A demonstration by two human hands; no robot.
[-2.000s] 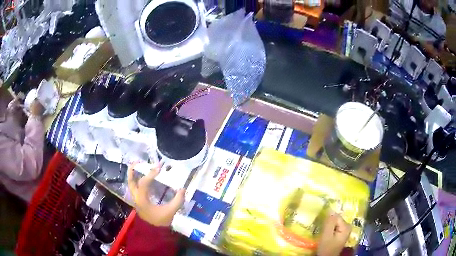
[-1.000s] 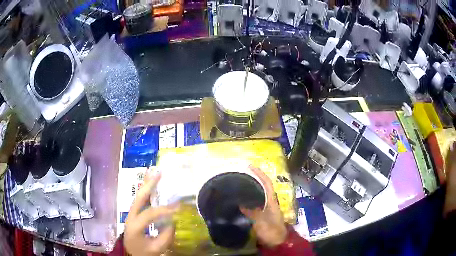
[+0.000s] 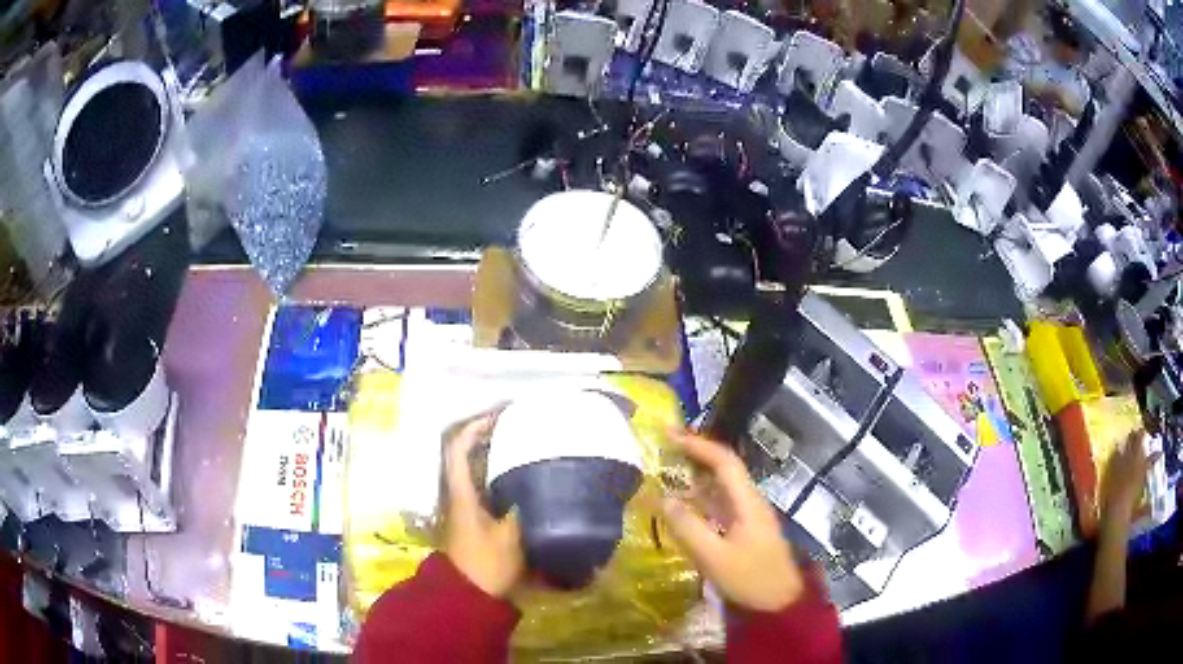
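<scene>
A unit with a white shell and black domed front (image 3: 564,480) lies on the yellow pad (image 3: 519,623), its dome towards me. Its flat white base (image 3: 435,402) lies behind and to the left, overexposed. My left hand (image 3: 480,512) is on the left side of the round head, fingers along the white shell. My right hand (image 3: 733,525) is just right of the unit, fingers apart, apart from the head and holding nothing that I can see. The ring of the pad is hidden under the unit.
A tin can (image 3: 590,253) with a thin stick stands behind the pad. Metal screw feeders (image 3: 869,441) and a black screwdriver (image 3: 752,370) are at right. Finished units (image 3: 104,428) stand at left. A bag of small parts (image 3: 276,188) is on the black belt. Another person's hand (image 3: 1122,480) is far right.
A unit was taken from the left row to the pad. Since then its white shell has turned into view and the dome points towards me. My right hand has come off the head.
</scene>
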